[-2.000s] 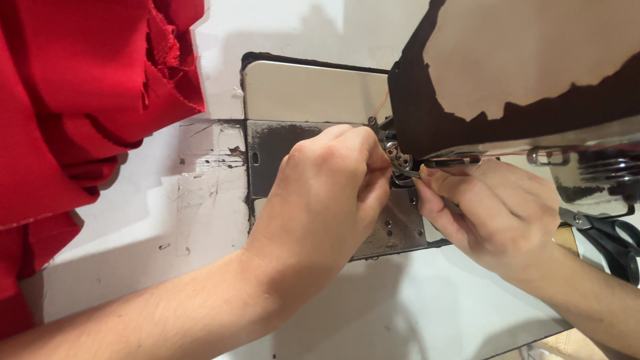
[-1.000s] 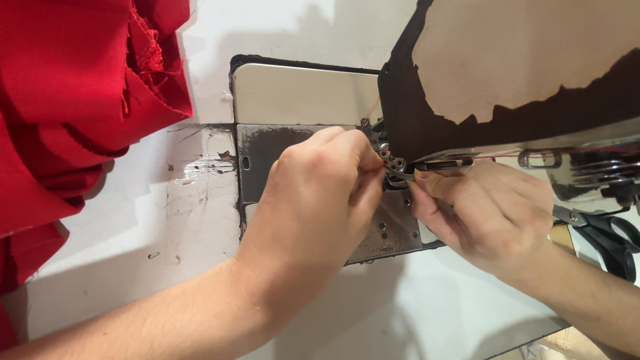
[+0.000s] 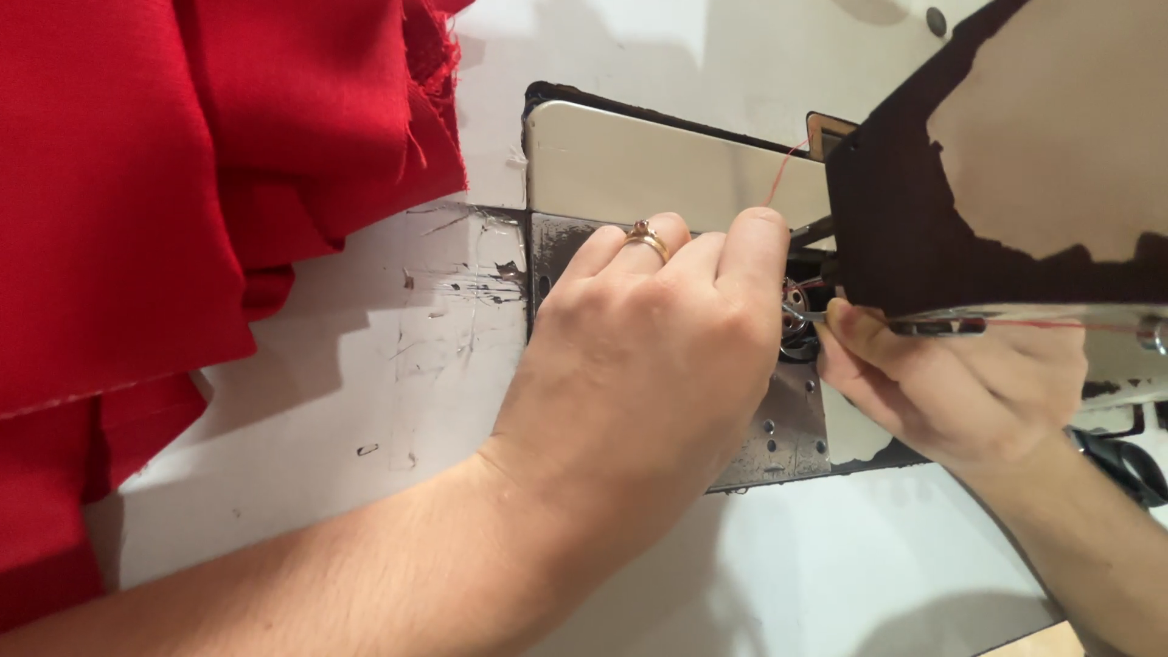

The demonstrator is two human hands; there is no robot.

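Observation:
My left hand point(image 3: 648, 338), with a ring on one finger, is over the metal bed plate point(image 3: 776, 429) of a sewing machine. Its fingers curl down beside the round metal mechanism point(image 3: 796, 310) under the machine head point(image 3: 967, 182); the fingertips are hidden. From the right, my right hand point(image 3: 949, 383) pinches a thin metal tool point(image 3: 810, 316) between thumb and forefinger, its end at the mechanism. A red thread point(image 3: 783, 172) runs behind my left hand, and another stretch crosses above the right hand.
Red fabric point(image 3: 109, 201) with frayed edges lies in folds at the left on the white table point(image 3: 365, 383). Black scissors handles point(image 3: 1127, 465) show at the right, beyond my right wrist. A small dark round thing point(image 3: 936, 21) is near the top.
My left hand has turned, so the backs of its fingers and the ring now show. The right hand stays by the mechanism with the thin metal tool.

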